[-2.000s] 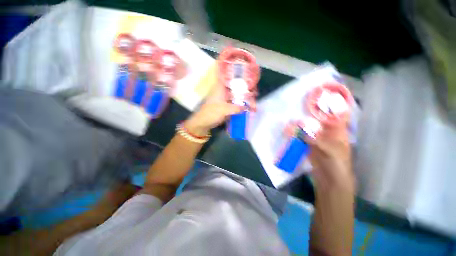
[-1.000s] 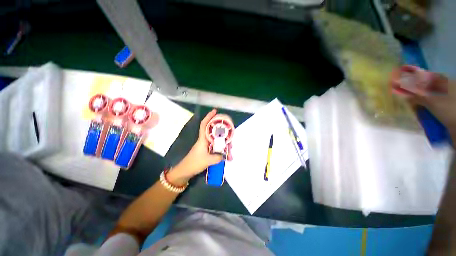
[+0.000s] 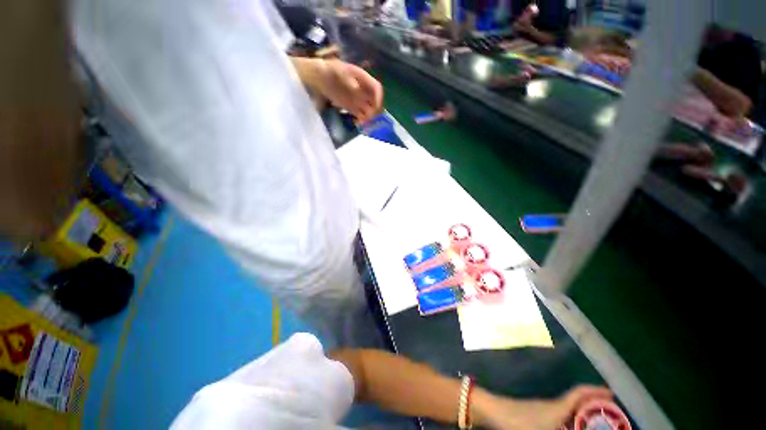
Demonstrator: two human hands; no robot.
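My left hand (image 3: 550, 410) is at the bottom right, at the picture's edge, holding a pink fan half-assembly (image 3: 601, 415). Only its round pink head shows; its handle is cut off. Three more fan half-assemblies (image 3: 454, 276) lie side by side on white and yellowish paper (image 3: 509, 322), blue battery ends to the left and pink heads to the right. My right hand is out of the picture.
A person in a white shirt (image 3: 227, 143) stands close at the left, a hand (image 3: 351, 88) over the bench. A grey metal post (image 3: 617, 159) rises beside the green conveyor belt (image 3: 495, 180), which carries fan units. Yellow boxes (image 3: 50, 369) stand on the blue floor. Other workers are beyond.
The view has swung left along the line. My left hand still holds a fan, now at the lower right. My right hand and its fan have left the picture.
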